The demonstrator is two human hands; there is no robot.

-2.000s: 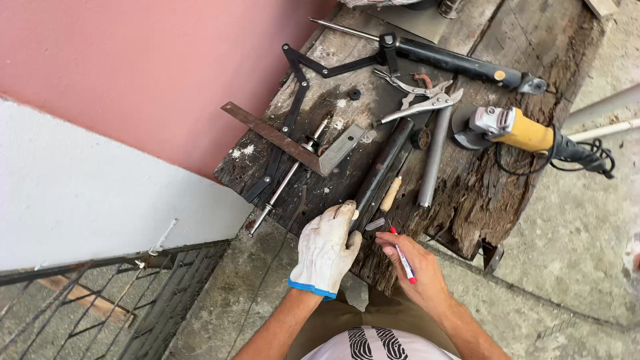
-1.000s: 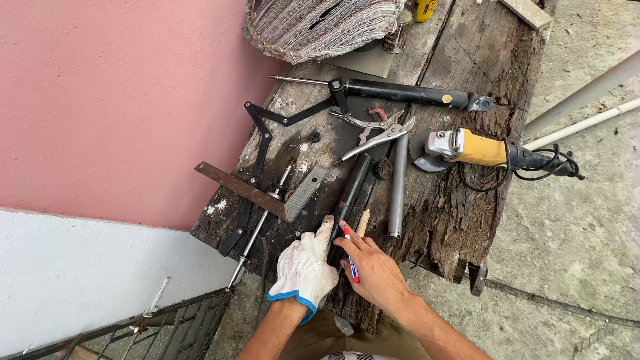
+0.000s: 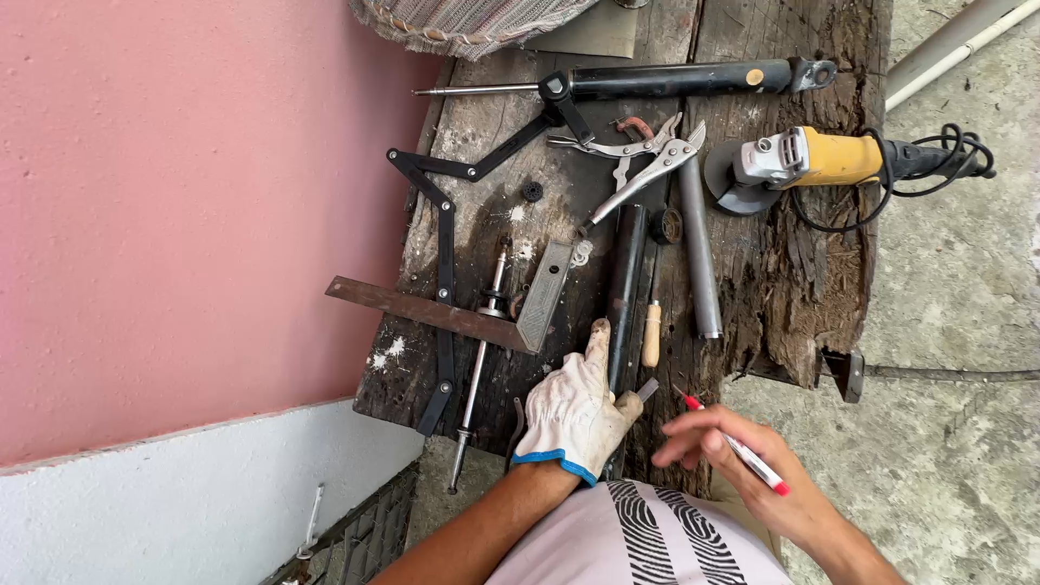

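Note:
My left hand point(image 3: 573, 406), in a white work glove with a blue cuff, grips the near end of a black metal tube point(image 3: 628, 284). A small flat grey piece point(image 3: 648, 389) sticks out by its thumb. Bare, my right hand point(image 3: 743, 455) holds a red and white marker pen point(image 3: 756, 465) between its fingers, a little to the right of the tube. A wooden-handled tool point(image 3: 652, 335) and a grey metal pipe point(image 3: 699, 252) lie right of the tube. To its left are a try square point(image 3: 431, 315) and a thin metal rod with fittings point(image 3: 479, 366).
Locking pliers point(image 3: 650, 175) lie beyond the tube, below a black shock absorber point(image 3: 674, 80). A yellow angle grinder point(image 3: 837, 158) sits at the right of the worn wooden bench point(image 3: 780, 268). A jointed black linkage point(image 3: 445, 244) lies at the left, near a pink wall point(image 3: 203, 203).
My right hand was close beside the left at the tube one second ago. It has drawn away to the right and toward me with the pen. The left hand stays at the tube.

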